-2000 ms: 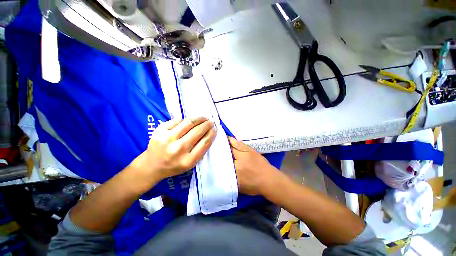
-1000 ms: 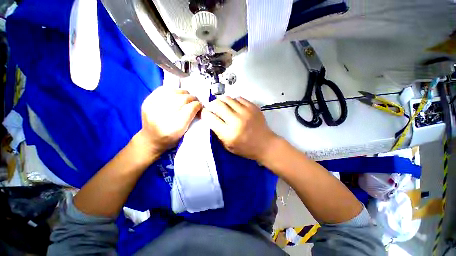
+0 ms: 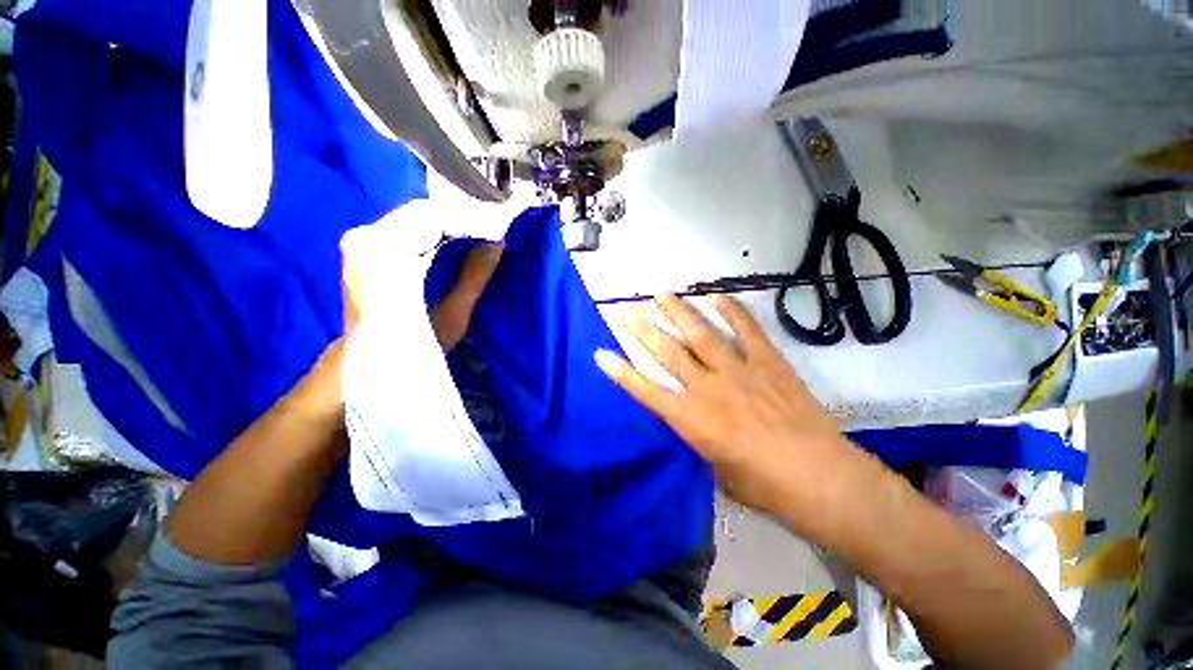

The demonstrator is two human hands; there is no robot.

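Note:
The white strip [image 3: 416, 432] lies folded over to the left, its stitched free end hanging over the royal-blue garment [image 3: 595, 471]. My left hand [image 3: 467, 295] is mostly hidden under the strip and garment; only some fingers show, holding the folded work. My right hand [image 3: 713, 380] is spread open and empty at the right edge of the garment, over the table edge. The presser foot area [image 3: 576, 196] of the sewing machine is just above the top of the blue fabric. The needle is too small to make out.
Black-handled shears [image 3: 844, 249] and yellow thread snips [image 3: 1005, 291] lie on the table [image 3: 707, 210] at right. A white band [image 3: 739, 66] hangs over the machine head. A white paddle-shaped part [image 3: 228, 118] is at upper left. A blue strip [image 3: 975, 449] drapes over the side bin.
Both hands were together on the strip below the presser foot. My left hand has turned the strip over to the left, baring blue fabric. My right hand has let go and moved right and down.

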